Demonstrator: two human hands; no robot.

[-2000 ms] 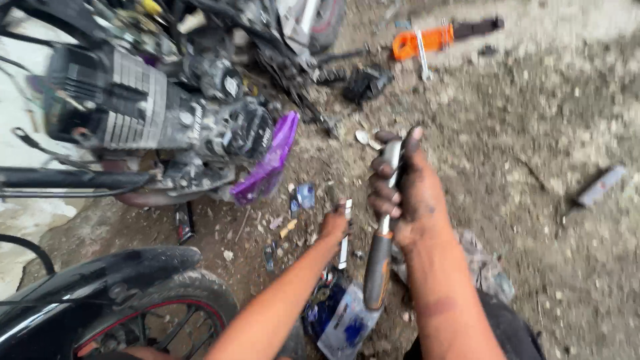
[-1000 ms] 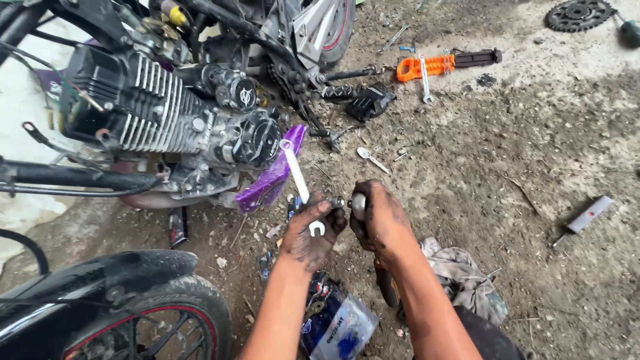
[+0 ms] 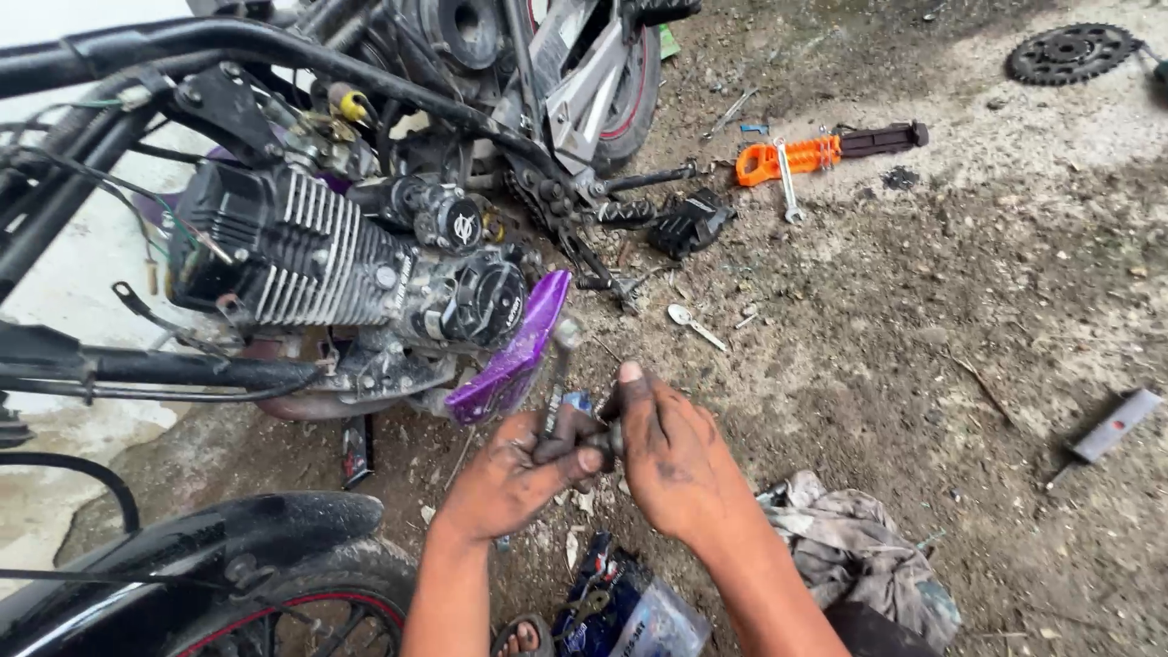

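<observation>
My left hand (image 3: 513, 474) is closed around a metal wrench (image 3: 557, 383), whose blurred upper end points up toward a purple plastic part (image 3: 511, 358). My right hand (image 3: 673, 453) touches the left at the fingertips, curled on a small dark socket-like piece (image 3: 614, 440) between them; the rest of what it grips is hidden behind the hand. Both hands are blackened with grease. To their upper left stands a motorcycle engine (image 3: 342, 251) with silver cooling fins, in a black tube frame (image 3: 274, 35).
On the dirt ground lie an orange tool (image 3: 792, 161) with a combination wrench (image 3: 787, 181) across it, a black glove-like item (image 3: 691, 222), a plastic spoon (image 3: 697, 327), a sprocket (image 3: 1072, 55), a grey metal piece (image 3: 1115, 425), a rag (image 3: 858, 547) and a plastic packet (image 3: 659, 624). A front wheel (image 3: 319, 593) fills the lower left.
The two hands, apart two seconds ago, have come together. The ratchet handle seen in the right hand earlier is now hidden. The wrench in the left hand has turned more upright.
</observation>
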